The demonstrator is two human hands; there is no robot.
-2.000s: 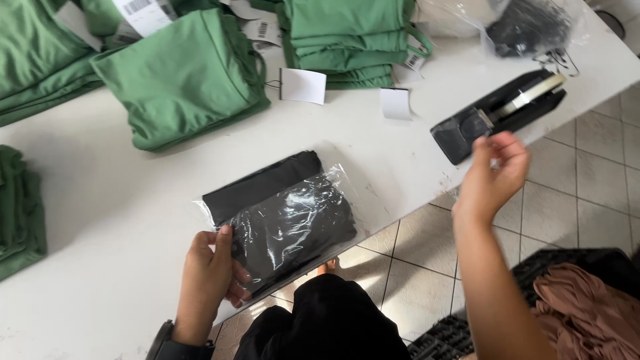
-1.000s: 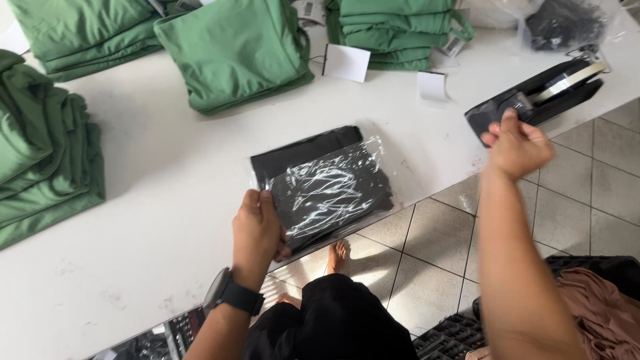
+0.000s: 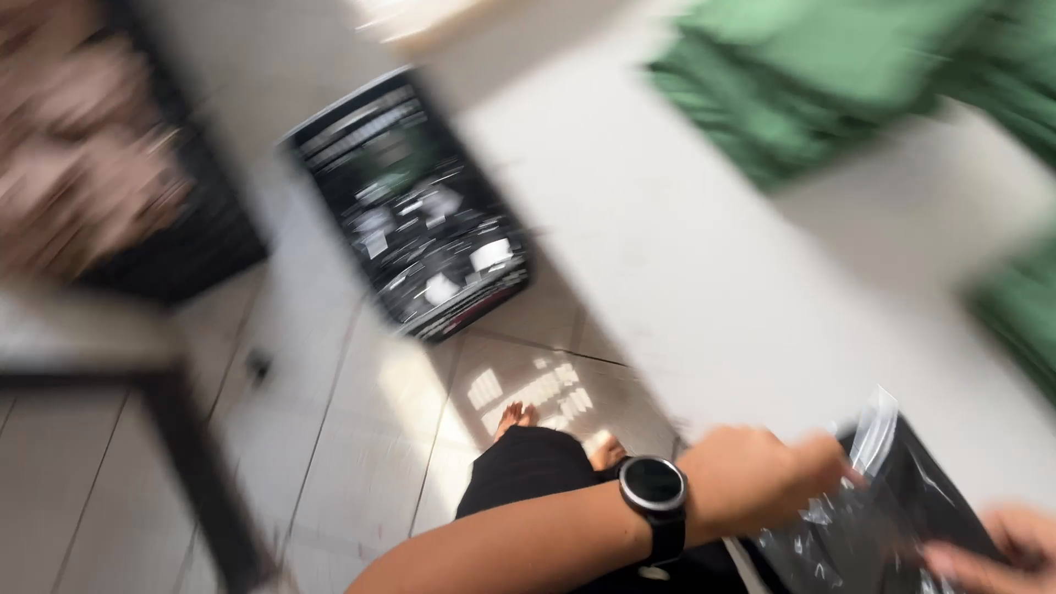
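A black folded garment in a clear plastic bag (image 3: 899, 503) lies at the lower right, near the white table's edge. My left hand (image 3: 759, 474), with a watch on its wrist, reaches over the bag's near side; its fingertips are at the plastic, blurred, and I cannot tell whether they grip it. At the bottom right corner, my right hand (image 3: 990, 549) has its fingers on the bag's other side, partly cut off by the frame.
Green folded garments (image 3: 825, 74) lie on the white table (image 3: 660, 247). A black crate (image 3: 412, 206) with mixed items stands on the tiled floor beside it. Farther left are a dark crate of brownish-pink cloth (image 3: 82, 165) and a dark frame leg (image 3: 198, 478).
The view has swung far to the left. My right hand, at the tape dispenser before, is now at the bagged garment. The dispenser has left the view.
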